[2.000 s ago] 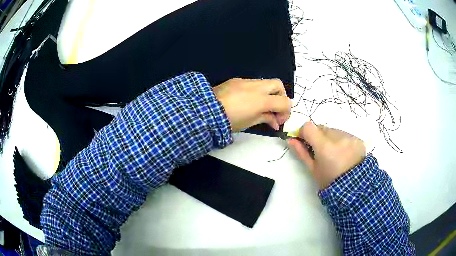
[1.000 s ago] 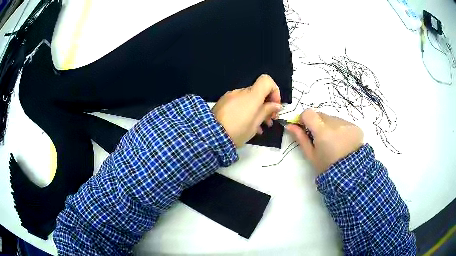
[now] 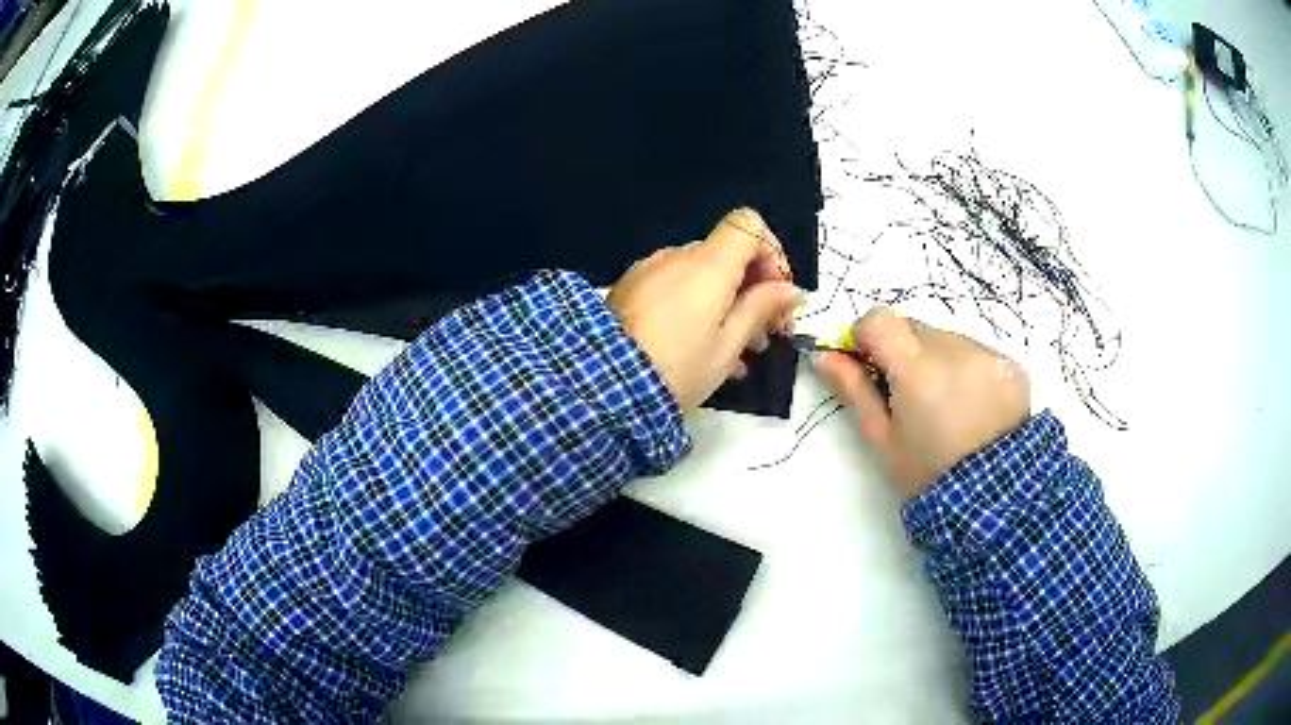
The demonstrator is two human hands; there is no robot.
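Note:
My left hand (image 3: pixel 708 309) is bent over the end of a black fabric piece (image 3: pixel 758 385) and holds it near its corner. My right hand (image 3: pixel 927 397) holds thread snips (image 3: pixel 835 344); a yellow grip and dark blades show between thumb and fingers. The blades are at the edge of the held piece, close to my left fingertips. The large fanned black stack (image 3: pixel 566 142) lies just beyond my left hand, with thread tails (image 3: pixel 825 85) along its right edge. Long thread tails hang just below the blades. Whether the blades are closed is too small to tell.
Loose cut thread waste (image 3: pixel 998 220) lies right of the stack. A separate black strip (image 3: pixel 658 581) lies nearer me, partly under my left sleeve. A pale tie (image 3: pixel 106 138) and dark stringy bundle (image 3: pixel 43 184) are at far left. A black adapter (image 3: pixel 1219 60) is at upper right.
Since the oldest frame, my left hand has turned and the held piece's end shows more below it. The snips have moved slightly up. In the last second there is little change.

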